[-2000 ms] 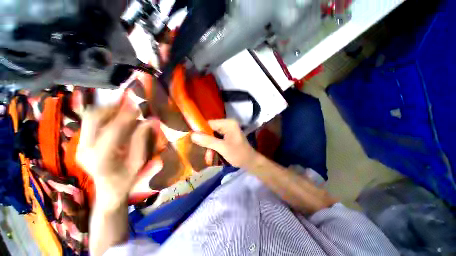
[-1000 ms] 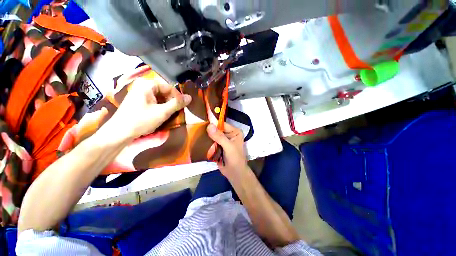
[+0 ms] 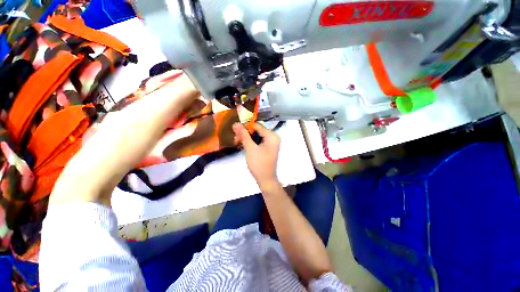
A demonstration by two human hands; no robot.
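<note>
The camouflage panel (image 3: pixel 191 138) in orange, pink and brown lies on the white table under the sewing machine head (image 3: pixel 308 34). Its orange edge binding (image 3: pixel 255 109) runs up to the presser foot and needle area (image 3: pixel 242 94). My right hand (image 3: pixel 259 149) pinches the panel's edge just below the needle. My left hand (image 3: pixel 185 97) lies over the panel left of the needle; its fingers are hidden behind the wrist and machine head. A black webbing strap (image 3: pixel 182 178) hangs loose along the panel's near edge.
A heap of camouflage and orange pieces (image 3: pixel 48 108) lies at the left. The pale machine bed (image 3: pixel 308 100) extends right of the needle. A green roll (image 3: pixel 415 100) with an orange strip sits farther right. Blue cloth-covered bins (image 3: pixel 388 228) stand at the lower right and lower left.
The panel and my right hand have moved up closer to the needle. My left hand has moved forward, beside the machine head. The black strap now shows along the near edge.
</note>
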